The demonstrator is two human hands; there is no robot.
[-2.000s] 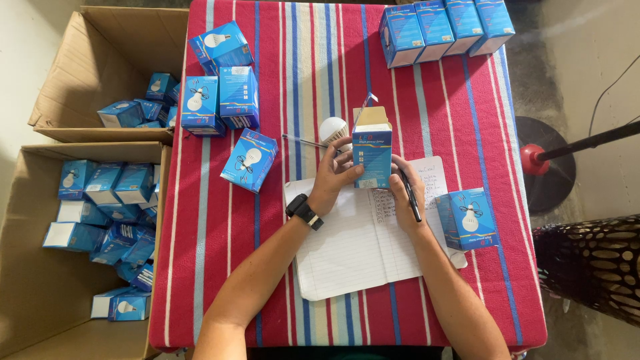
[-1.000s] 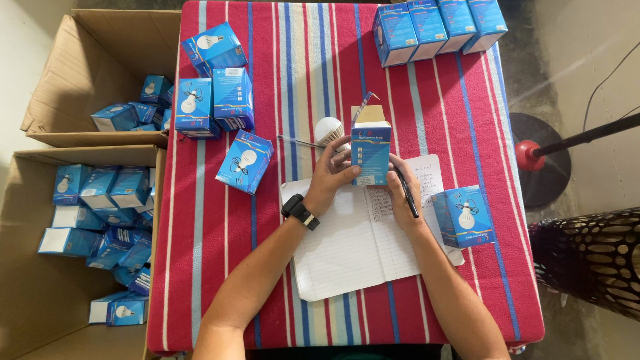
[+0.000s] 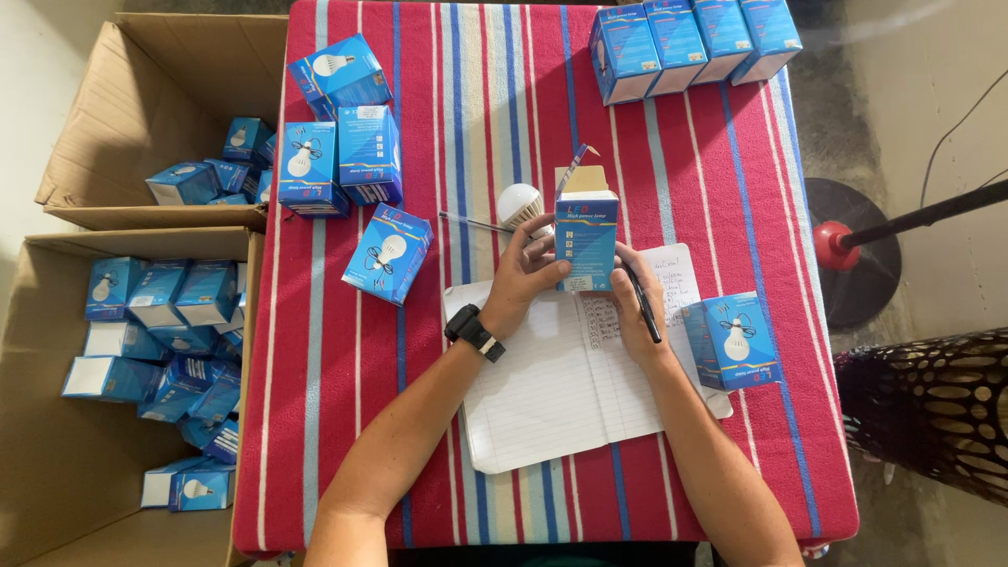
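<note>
Between my two hands stands a blue LED lamp box (image 3: 587, 244) with its top flap raised. My left hand (image 3: 531, 264) grips its left side, fingers partly behind it. My right hand (image 3: 636, 287) holds the right side, with a black pen (image 3: 644, 305) against the fingers. A white LED bulb (image 3: 520, 206) lies just behind my left fingers, near a thin clear pen (image 3: 476, 222). A pencil (image 3: 572, 169) sticks up behind the box's open top. Below my hands lies an open lined notebook (image 3: 535, 394) with handwriting on its right page.
Several lamp boxes (image 3: 370, 153) lie on the striped tablecloth (image 3: 354, 472) at left, and a row (image 3: 669, 47) stands at the back right. Another box (image 3: 736, 342) sits by the notebook's right edge. Two cardboard cartons (image 3: 256, 315) with more boxes stand left, a black stand (image 3: 850, 252) right.
</note>
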